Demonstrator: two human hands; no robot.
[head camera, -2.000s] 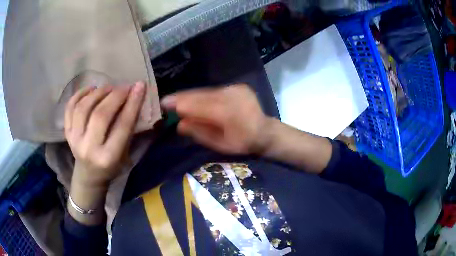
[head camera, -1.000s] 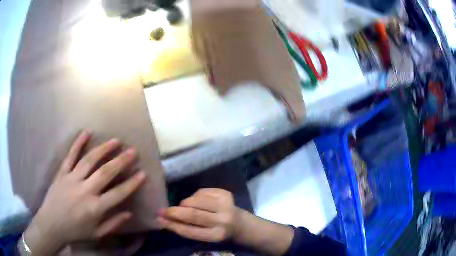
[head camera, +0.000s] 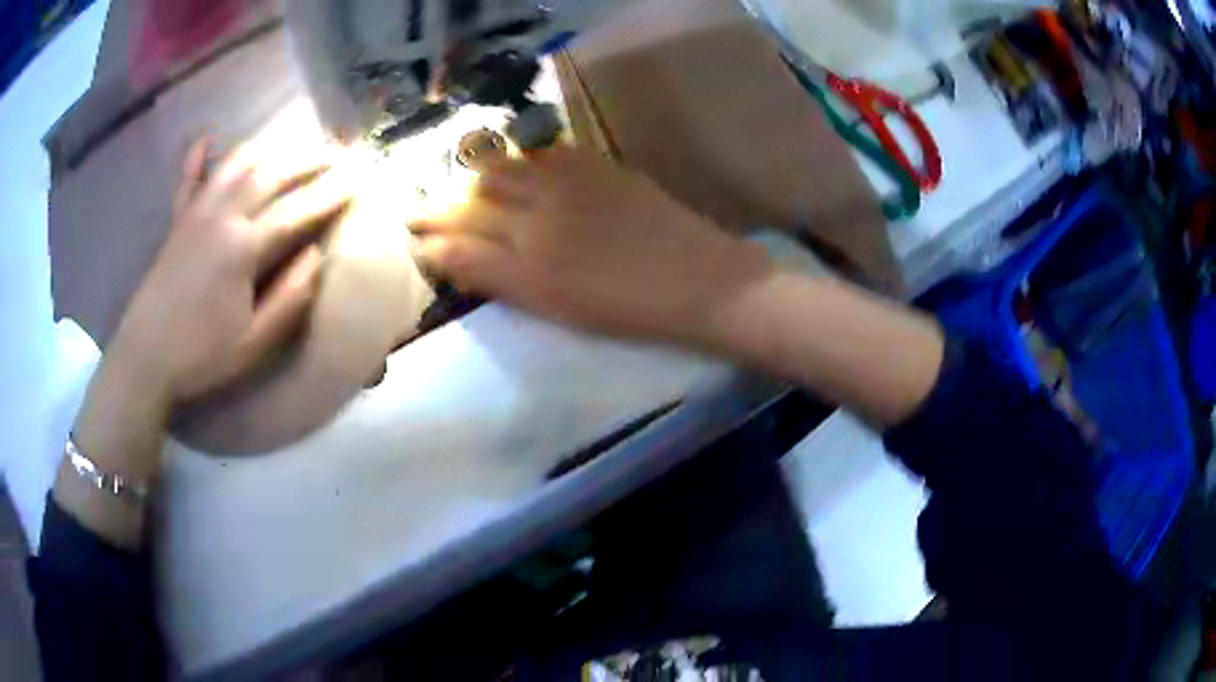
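The large taupe garment panel (head camera: 287, 380) lies on the white machine table, its near end curved. My left hand (head camera: 227, 273) lies on it with fingers spread, left of the needle area. My right hand (head camera: 574, 247) is beside the needle area, its fingertips at the panel's right edge under the bright lamp glare; glare and blur hide whether they pinch it. The presser foot and needle area (head camera: 460, 100) shows as dark metal parts just beyond my fingers. The brown cut pieces (head camera: 720, 113) lie to the right, partly behind my right hand.
Scissors with red and green loops (head camera: 887, 140) lie right of the cut pieces. The white table (head camera: 320, 546) has a grey front edge. A blue plastic basket (head camera: 1107, 386) stands at the right, with a white board (head camera: 860, 513) below the table. Cluttered items lie at the upper right.
Both hands have moved forward to the needle area. The panel has moved from the table's front edge up onto the table and turned, baring the near table surface.
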